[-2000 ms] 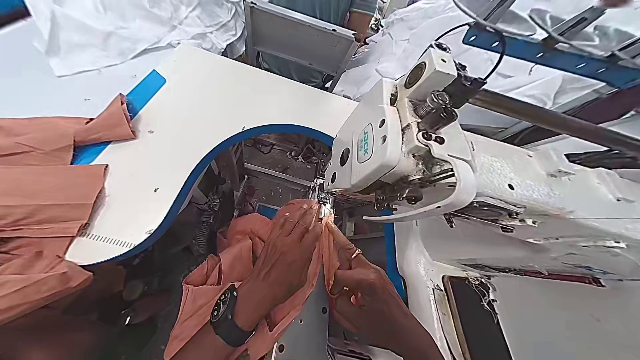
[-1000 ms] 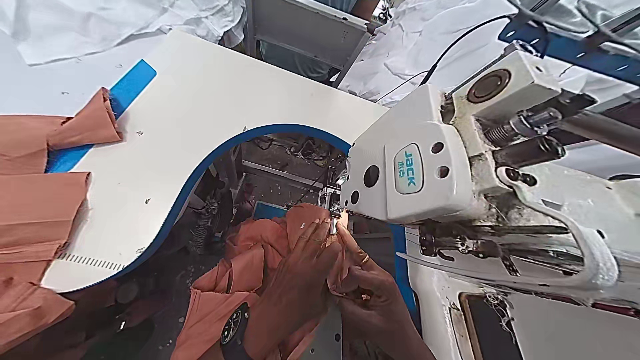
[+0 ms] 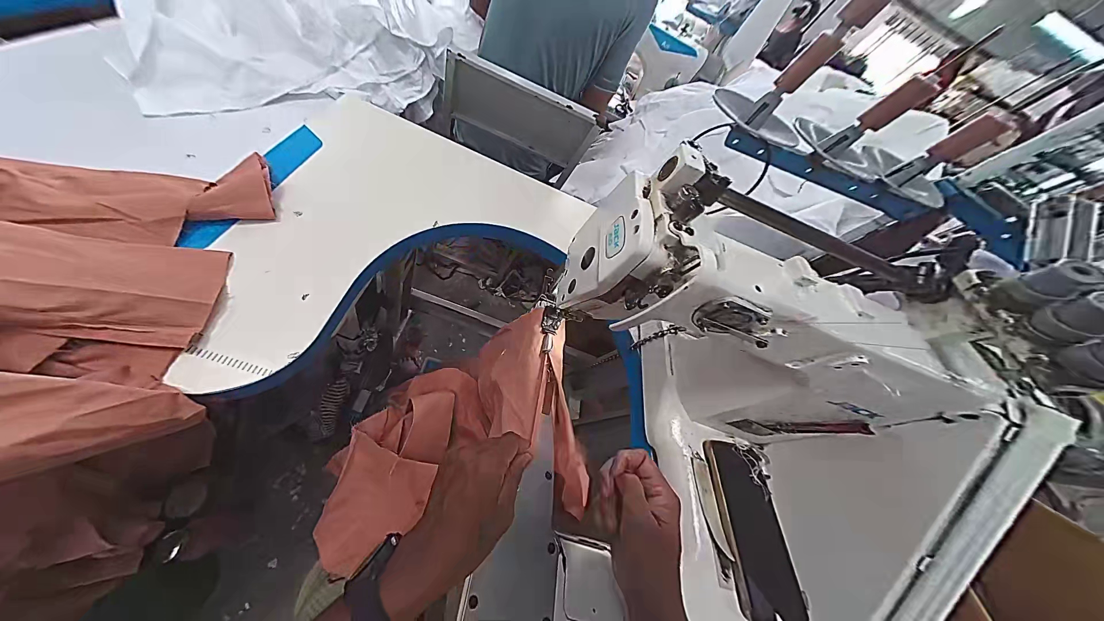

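An orange-brown fabric piece (image 3: 509,371) runs from under the presser foot (image 3: 549,317) of a white Jack sewing machine (image 3: 621,250) down toward me. My left hand (image 3: 483,487), with a dark watch at its wrist, grips this fabric left of the machine's narrow arm, and folds of it bunch beside the hand. To the right, my right hand (image 3: 636,492) is curled close to a narrow hanging strip of the same fabric; whether it pinches the edge is not clear. The needle area is small and partly hidden.
More orange-brown fabric pieces (image 3: 95,285) lie over the left part of a white table (image 3: 362,164) with a curved blue edge. White cloth (image 3: 285,52) is heaped behind. A person in a grey-green shirt (image 3: 561,43) is beyond a metal chair back (image 3: 517,108). Thread cones (image 3: 897,103) stand upper right.
Both hands have moved down, away from the presser foot, and apart from each other. More of the fabric below the foot now shows. The view has pulled back and shows more surroundings.
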